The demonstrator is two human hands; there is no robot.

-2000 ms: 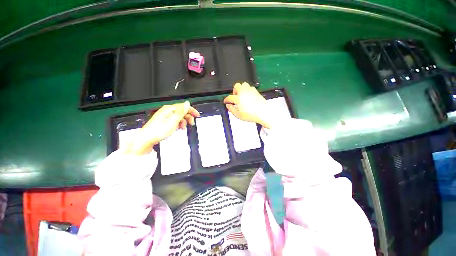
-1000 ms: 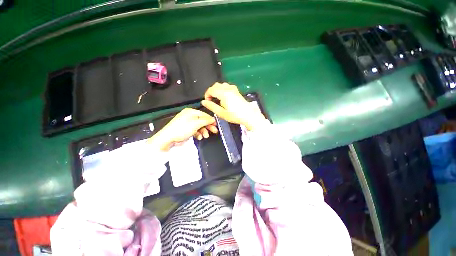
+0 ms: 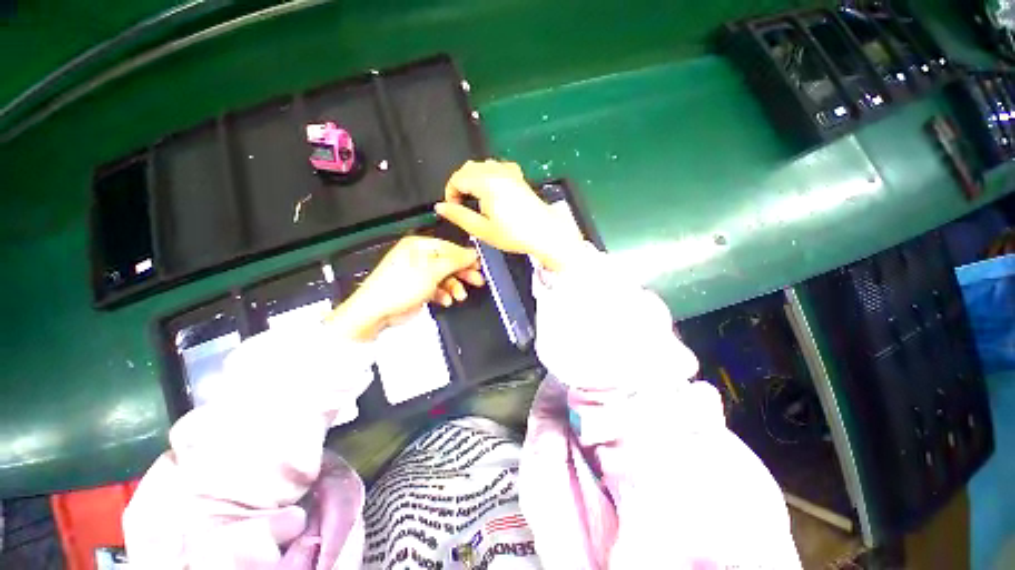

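Observation:
A black phone tray (image 3: 590, 236) lies near the bench's front edge. It holds several phones, and lit pale screens show on some, such as the white-lit phone (image 3: 413, 359). One phone (image 3: 506, 294) is tilted up on edge above its slot. My right hand (image 3: 503, 212) grips its top end. My left hand (image 3: 421, 278) is at its upper left side with curled fingers; whether it grips the phone too is hard to tell. My forearms and sleeves hide parts of the tray.
A second black tray (image 3: 250, 190) lies beyond, with a dark phone (image 3: 125, 227) at its left end and a pink counter (image 3: 331, 149). More trays with dark phones (image 3: 837, 69) are at right. A red crate (image 3: 91, 519) is below the bench at left.
The view has turned, shifting the trays left. From two seconds ago, my hands have come together and one phone has been lifted onto its edge. In the last second they have barely moved.

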